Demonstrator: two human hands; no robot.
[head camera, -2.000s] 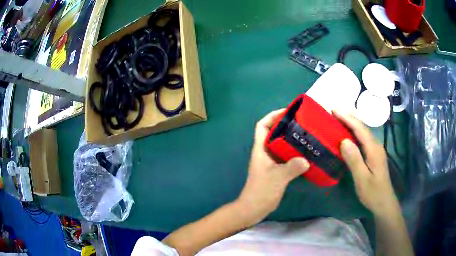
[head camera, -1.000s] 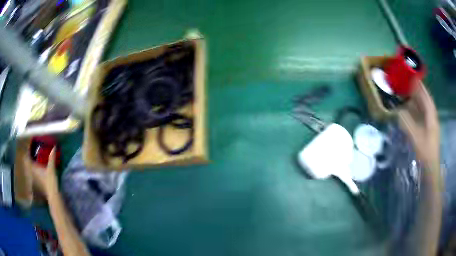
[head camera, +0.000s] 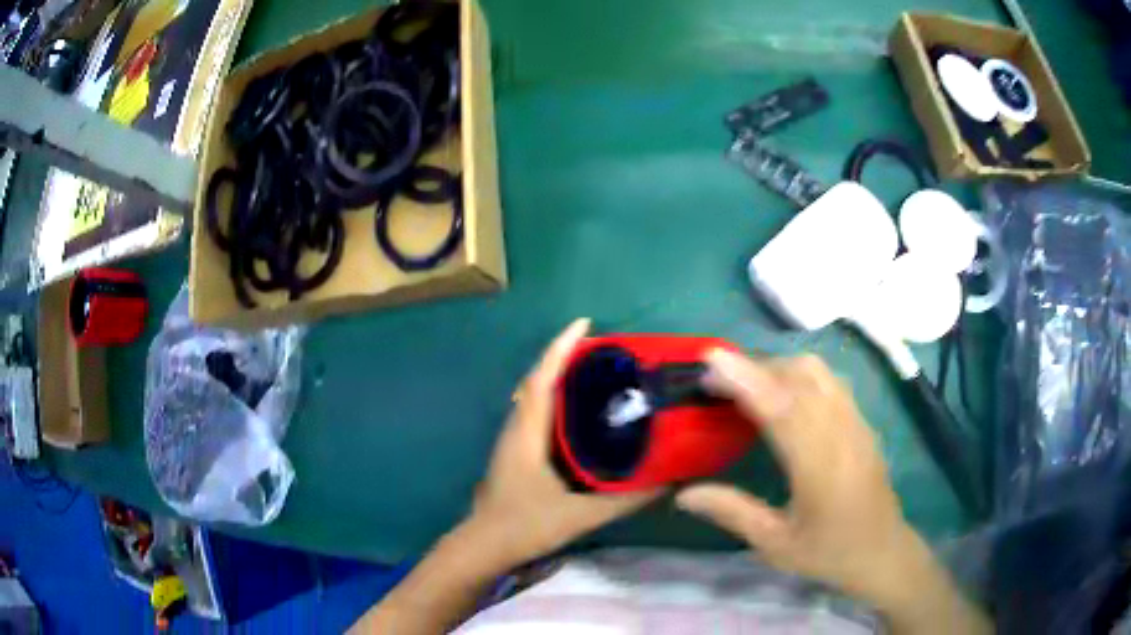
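A red speaker housing (head camera: 701, 444) is held above the green bench near its front edge. Its open black end faces left and up, with something pale inside. My left hand (head camera: 533, 453) is closed around its left side and underside. My right hand (head camera: 806, 465) is at its right end, fingers on the top near a black strip and thumb below; the housing is partly hidden by the fingers. A second red housing (head camera: 114, 308) sits in a narrow cardboard box (head camera: 77, 385) at the far left.
An open box (head camera: 490, 186) holds black rings. A smaller box (head camera: 915, 87) at the back right holds white discs and black pieces. A white paddle (head camera: 829, 254), white discs (head camera: 939, 232), black strips (head camera: 779, 107) and clear bags (head camera: 223, 422) lie on the green bench (head camera: 608, 211).
One housing now stands in the far-left box. The red housing from the back-right box is now between both my hands, and that box shows discs without it.
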